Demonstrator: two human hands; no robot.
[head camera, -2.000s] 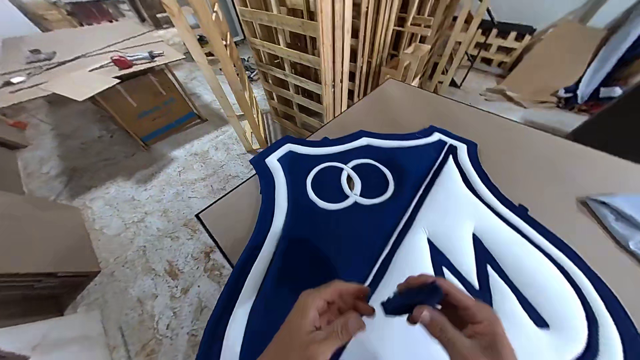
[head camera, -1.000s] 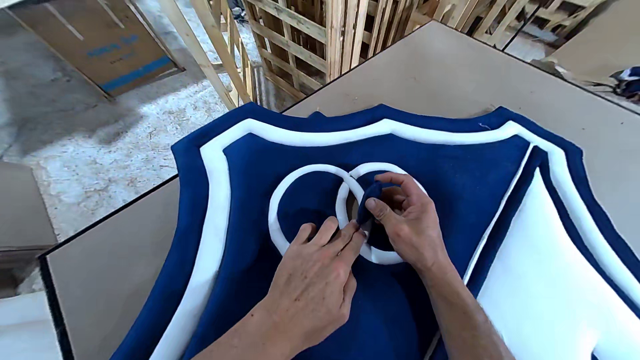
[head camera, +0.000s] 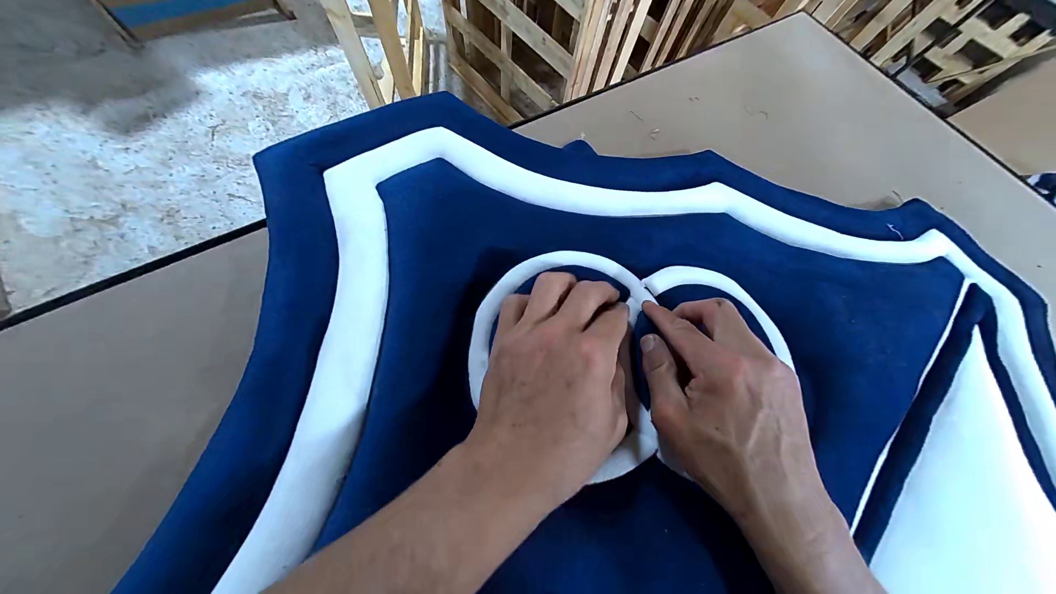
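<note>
A large padded shield-shaped emblem in blue fabric (head camera: 445, 223) with a raised white border (head camera: 569, 196) lies on a tan table. Two interlocked white fabric rings (head camera: 540, 262) stand out on its blue field. My left hand (head camera: 561, 371) presses down inside the left ring, its fingers bent near where the rings cross. Against the ring crossing rests the index fingertip of my right hand (head camera: 726, 388), with its thumb close by on blue fabric. Whether either hand pinches a loose piece is hidden by the fingers. A white panel (head camera: 965, 462) fills the emblem's lower right.
The tan tabletop (head camera: 742, 99) has a dark edge and carries a few small scraps. Beyond it stand wooden pallets and slats (head camera: 528, 49). A cardboard box (head camera: 190, 16) with a blue stripe sits on the pale, stained floor (head camera: 124, 157) at the upper left.
The small dark blue piece seen in my right hand earlier is no longer distinguishable. Both hands have come down onto the rings, the left now inside the left one. The view has moved closer.
</note>
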